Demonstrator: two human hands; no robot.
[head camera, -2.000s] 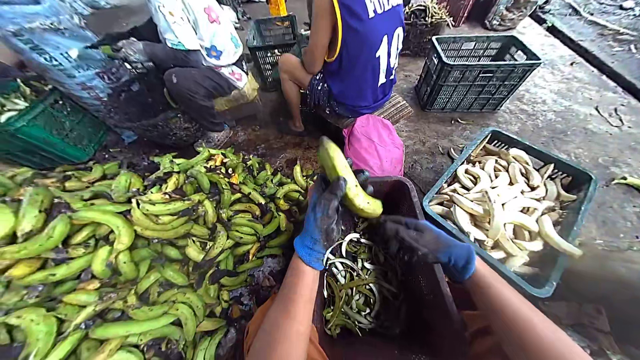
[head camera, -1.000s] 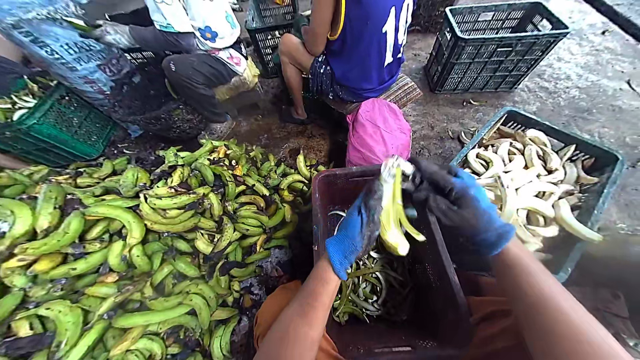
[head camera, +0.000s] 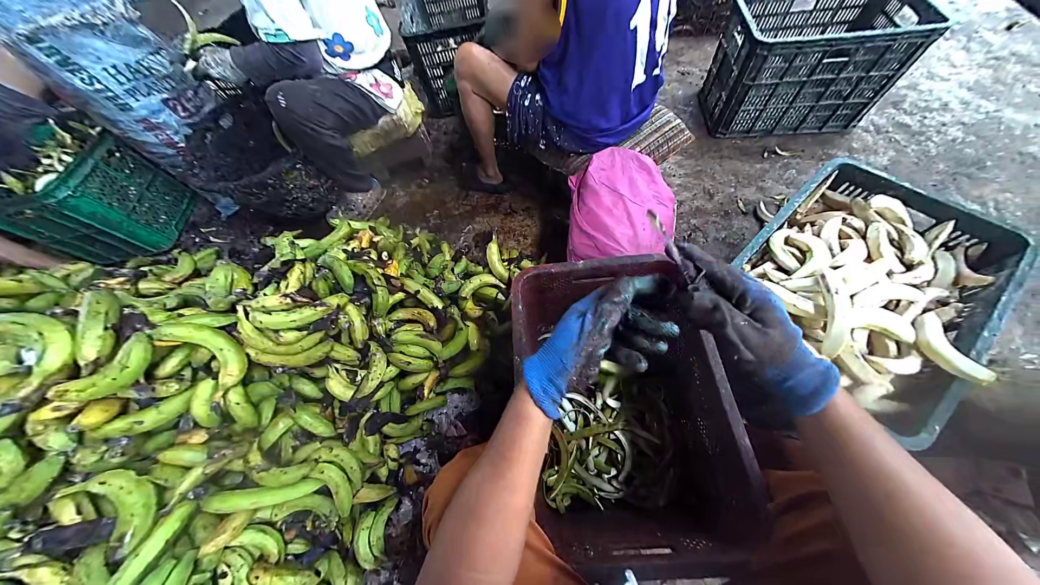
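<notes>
My left hand (head camera: 605, 337), in a blue glove with dark, dirty palm and fingers, is over the dark red plastic crate (head camera: 731, 414), its fingers apart and loosely bent, holding nothing that shows. Close beside it, my right hand (head camera: 735, 325), gloved alike, grips a thin tool (head camera: 662, 234), which looks like a small knife, its tip pointing up. Long strips of green peel (head camera: 597, 451) lie inside the crate between my legs. To the left spreads a large heap of green plantains or bananas (head camera: 284, 333). Peeled pale fruit (head camera: 861, 276) fills much of a dark green crate (head camera: 1007, 305) at the right.
A pink bundle (head camera: 621, 203) touches the far end of the red crate. Beyond it sits a person in a blue jersey (head camera: 605, 73), with another person (head camera: 325, 89) further left. A black crate (head camera: 812, 81) stands at the back right, a green crate (head camera: 106, 195) at the left.
The partly peeled fruit seen between my hands a second ago is out of them. My left hand has let go of it. Two seconds ago that fruit still had its skin on.
</notes>
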